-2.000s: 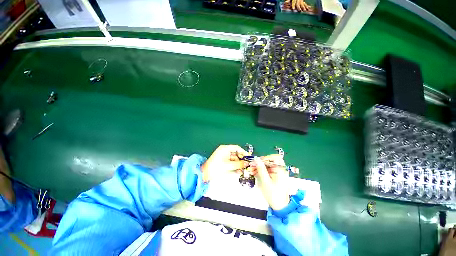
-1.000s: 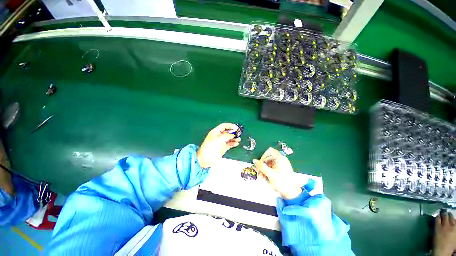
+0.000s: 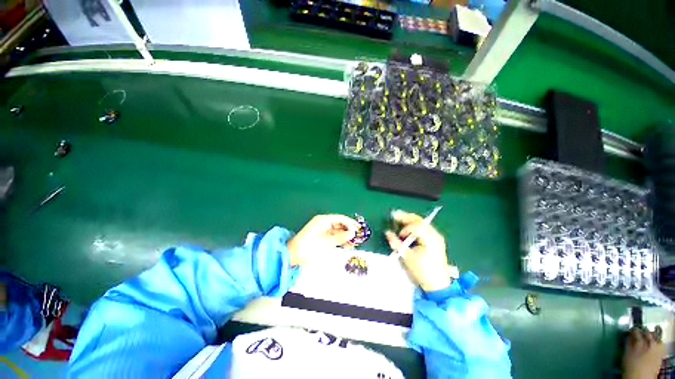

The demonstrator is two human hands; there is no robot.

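My left hand [image 3: 323,237] pinches a small dark, shiny module [image 3: 360,231] just beyond the white work board's far edge. My right hand [image 3: 420,250] holds a slim white stick-like tool [image 3: 419,231], tilted up to the right, its lower end near the board. A round black and yellow part [image 3: 356,265] lies on the white work board [image 3: 326,275] between my hands. A black strip [image 3: 346,309] runs along the board's near edge. Whether my right fingertips also hold a small piece, I cannot tell.
A blister tray with yellow-dotted parts [image 3: 422,122] rests on a dark block [image 3: 405,180] ahead. A silvery blister tray [image 3: 588,229] is at right, a crescent part [image 3: 532,303] nearer. Small units [image 3: 62,149] and metal tweezers [image 3: 52,196] lie at left. Another person's hand [image 3: 642,354] shows at lower right.
The slim white tool now shows in my right hand. My left hand has moved slightly down and right with the module. The two crescent pieces beyond the board no longer show clearly. The view has shifted.
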